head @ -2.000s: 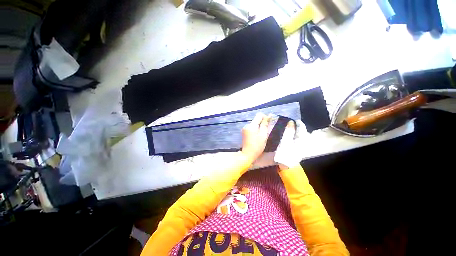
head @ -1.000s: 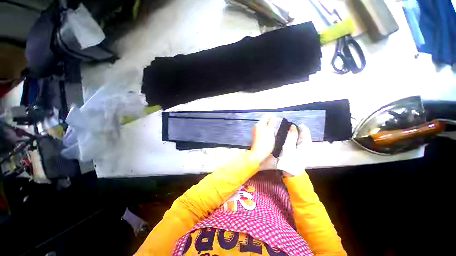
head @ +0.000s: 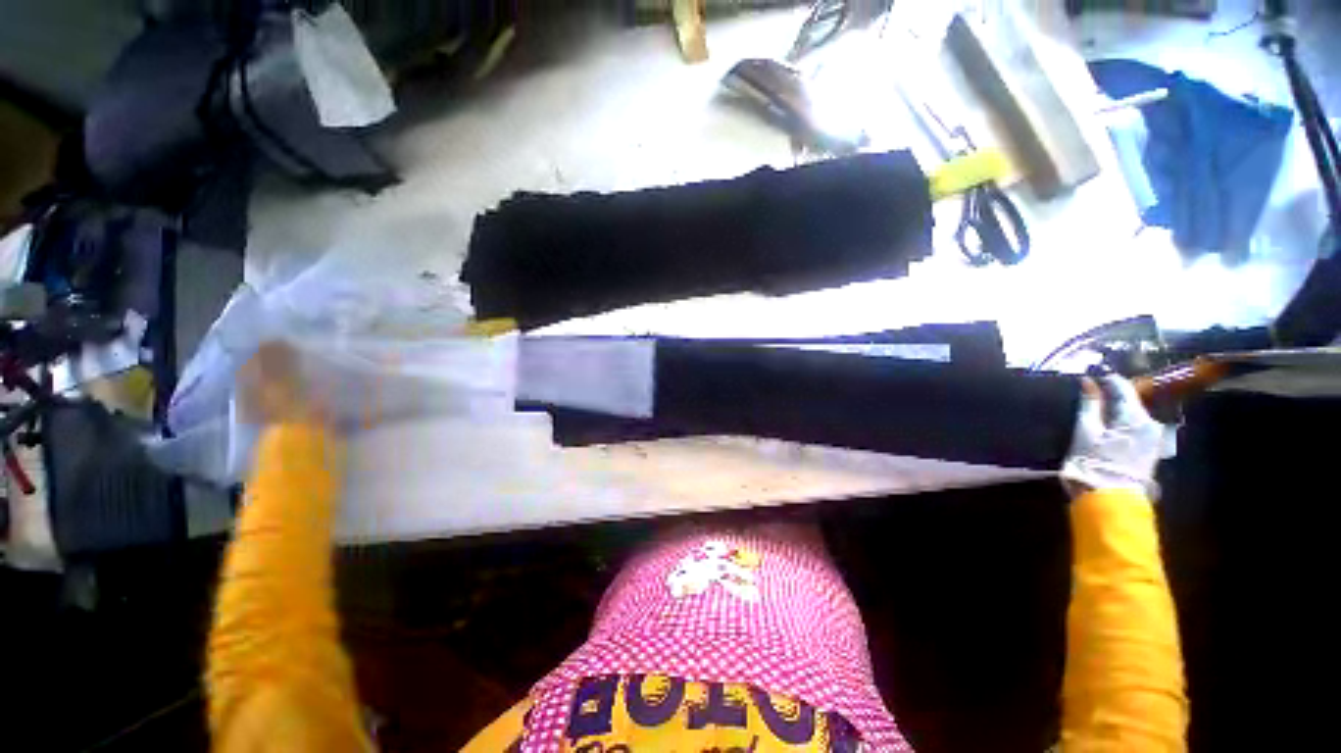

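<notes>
A long black fabric strip (head: pixel 868 405) lies aslant over the working pile (head: pixel 977 344). My right hand (head: pixel 1118 434), in a white glove, grips its right end. A pale grey-blue interfacing piece (head: pixel 588 374) shows at the strip's left end. A whitish translucent band (head: pixel 427 380) runs on from there to the left. My bare left hand (head: pixel 283 386) is blurred and partly veiled at the thin whitish heap (head: pixel 221 390); whether its fingers hold the material cannot be told. The iron (head: pixel 1184 380) is partly hidden behind my right hand.
A thick black stack (head: pixel 706 236) lies behind the work, with a yellow strip (head: pixel 965 174) under its right end. Shears (head: pixel 994 228), a pale block (head: pixel 1030 111), a metal tool (head: pixel 780 96) and blue cloth (head: pixel 1213 155) lie farther back. Dark bags (head: pixel 169 103) are at left.
My hands have moved apart, the left to the whitish heap, the right to the far right. The black strip, earlier bunched between them, is now stretched out across the pile. The view has shifted.
</notes>
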